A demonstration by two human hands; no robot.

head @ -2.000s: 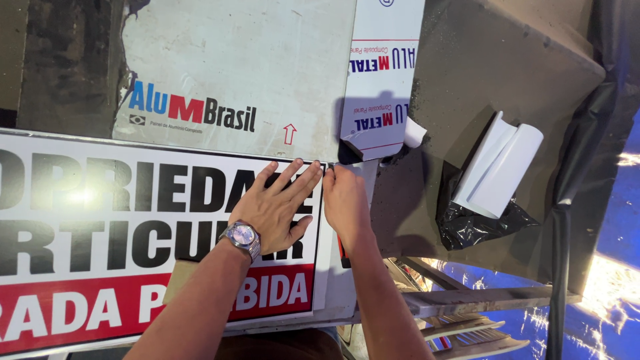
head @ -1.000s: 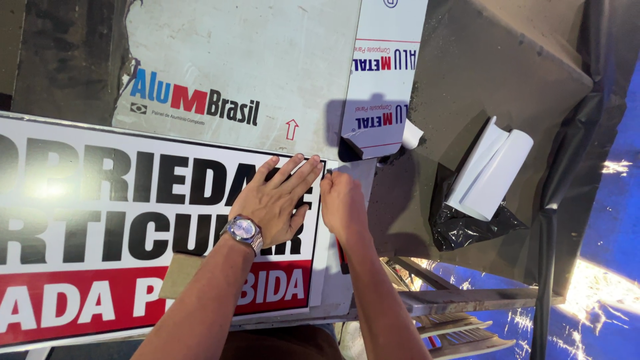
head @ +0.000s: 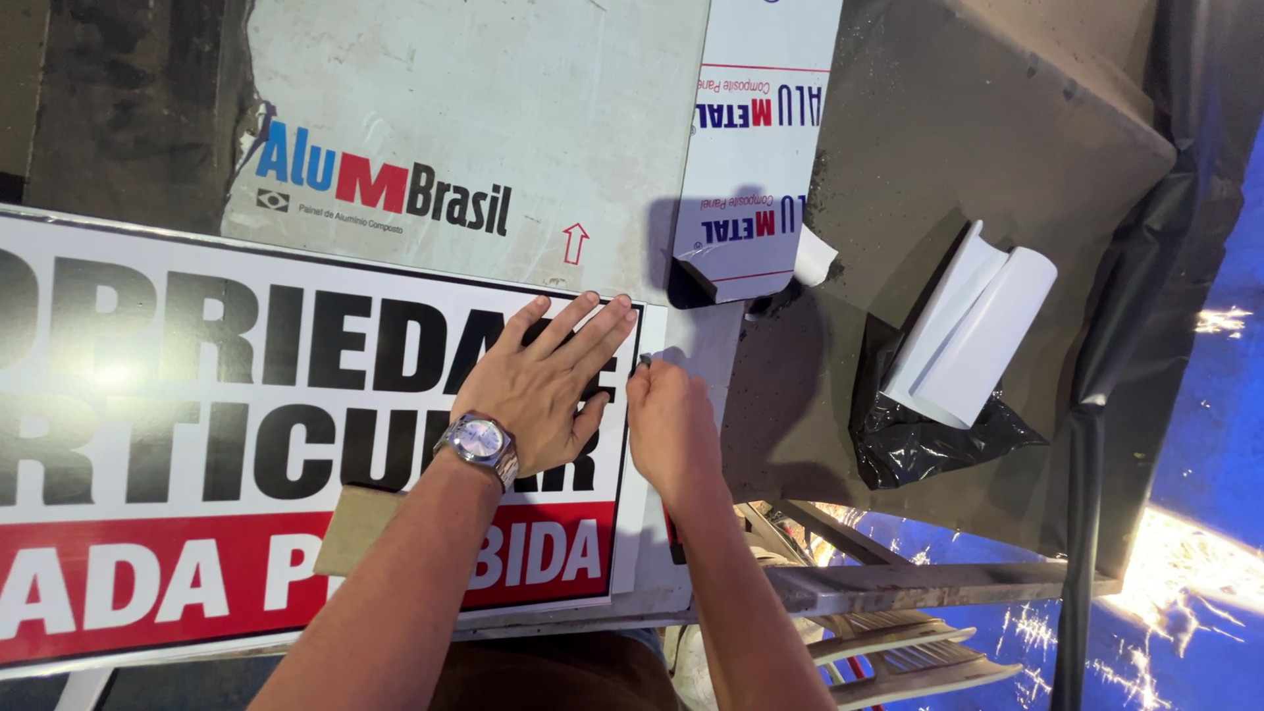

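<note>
A printed sign (head: 296, 336) in black, white and red lies on a worn composite panel (head: 474, 99). My left hand (head: 543, 390), with a watch (head: 481, 439) on its wrist, rests flat on the sign near its right end, fingers spread. At the sign's right edge my right hand (head: 676, 425) is closed in a fist, and a small dark tip (head: 645, 360) shows at its thumb; the rest of that item is hidden. A flat tan piece (head: 355, 528) lies on the sign, partly under my left forearm.
A strip of composite panel (head: 755, 148) with printed film lies above my right hand. Rolled white sheet (head: 973, 326) sits on black plastic (head: 904, 444) at the right. Beyond are a dark draped cover (head: 1091, 336), a wooden frame bar (head: 918, 585) and slatted wood (head: 899, 652) below.
My right hand has moved down a little along the sign's right edge, toward me. My left hand remains flat on the sign.
</note>
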